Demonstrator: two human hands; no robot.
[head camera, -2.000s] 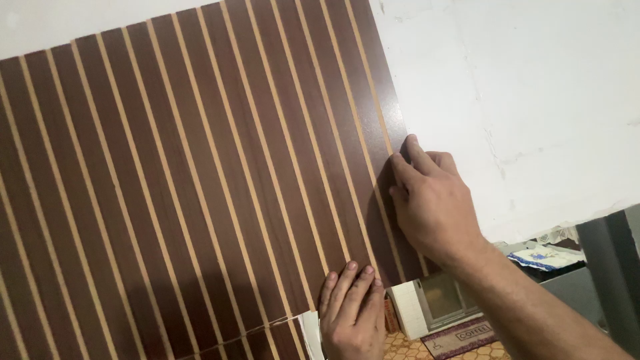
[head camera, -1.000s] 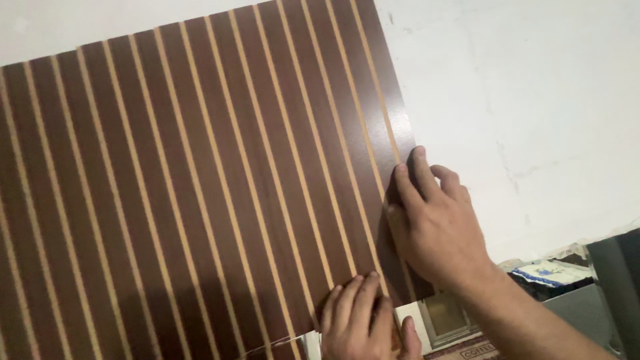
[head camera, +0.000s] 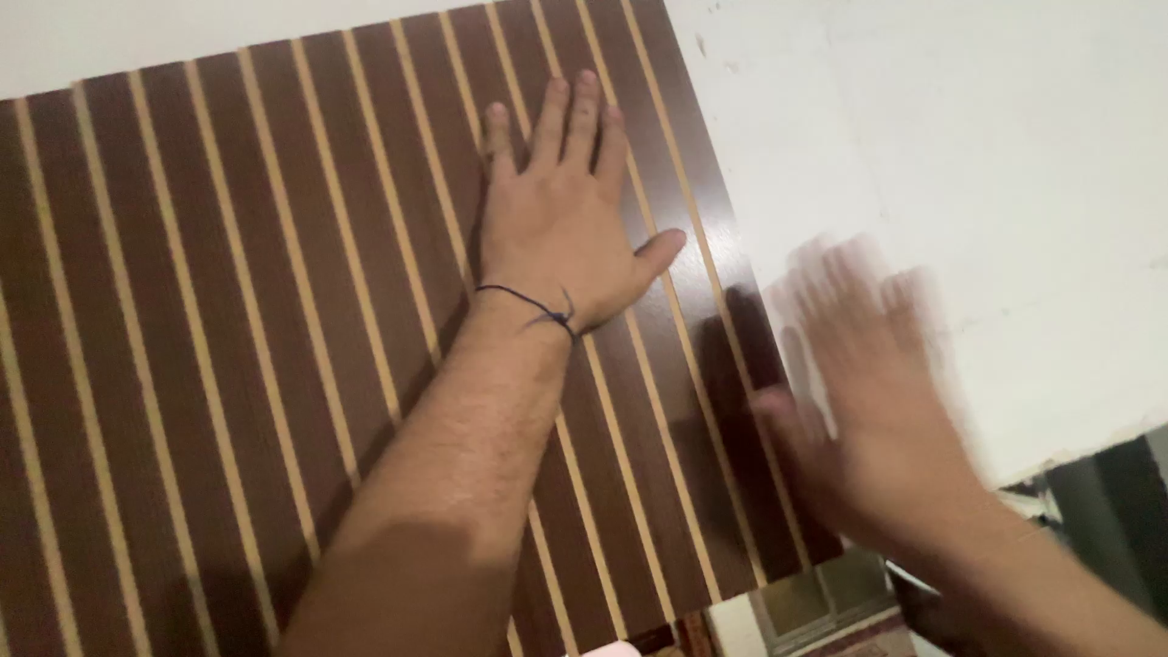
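A dark brown panel with light wood-coloured stripes (head camera: 365, 274) lies against a white wall (head camera: 912, 137). My left hand (head camera: 566, 201) rests flat on the panel near its upper right part, fingers spread, with a thin dark cord around the wrist. Blurred by motion, my right hand (head camera: 858, 374) is beside the panel's right edge, over the white wall, its thumb overlapping the panel. Whether it touches the surface cannot be told. Neither hand holds anything.
Below the panel's lower right corner, a small framed object (head camera: 803, 607) and part of a patterned surface show. A dark upright object (head camera: 1118, 520) stands at the lower right, under the wall's rough lower edge.
My left hand has moved up from the panel's lower edge onto its face, fingers now spread. My right hand has left its grip at the right edge and opened out.
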